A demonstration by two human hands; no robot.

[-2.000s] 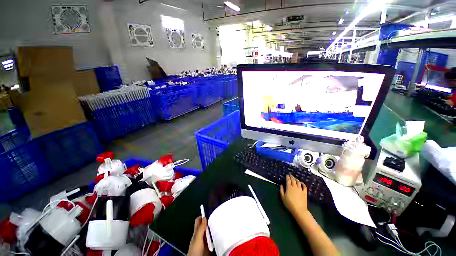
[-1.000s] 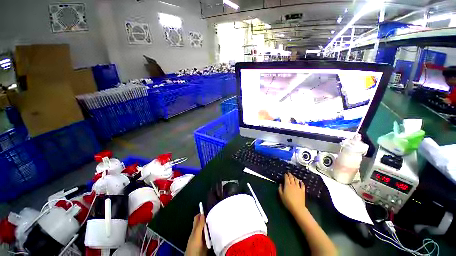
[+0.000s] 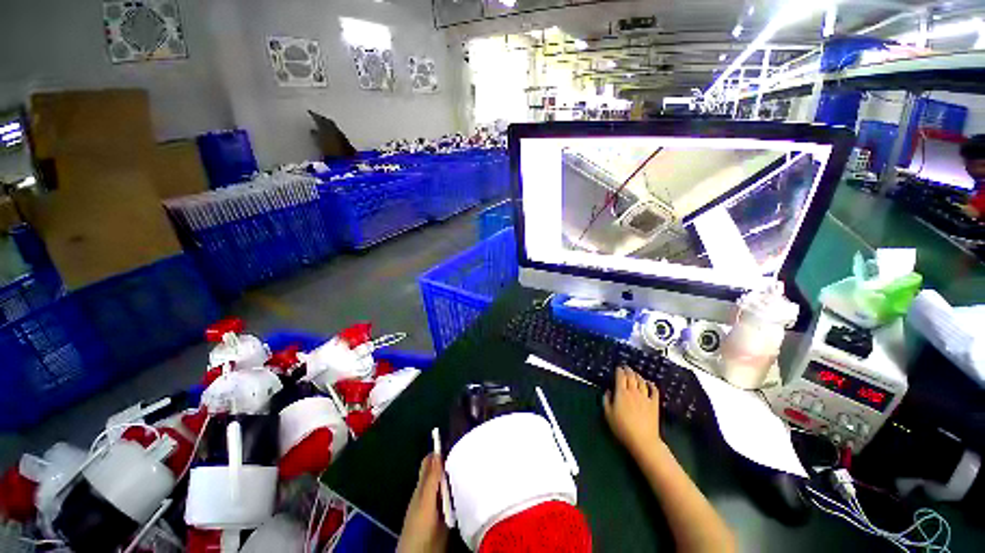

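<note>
A white security camera (image 3: 508, 475) with a red end, a black lens part and two white antennas is at the near edge of the desk. My left hand (image 3: 428, 508) holds its left side; most of the fingers are hidden. My right hand (image 3: 633, 404) lies on the black keyboard (image 3: 578, 351), fingers spread and holding nothing. The monitor (image 3: 675, 211) shows a live picture of a ceiling with a square fixture.
A blue crate (image 3: 405, 356) heaped with cameras is at the left. A white bottle (image 3: 757, 337), paper sheet (image 3: 745, 427), mouse (image 3: 780, 491) and power supply (image 3: 845, 378) with red digits are at the right. Another blue crate (image 3: 464, 294) stands behind the desk.
The camera's black lens part has turned up and now shows more clearly. The monitor picture has changed from crates and the hall to the ceiling. Both hands stay in about the same place.
</note>
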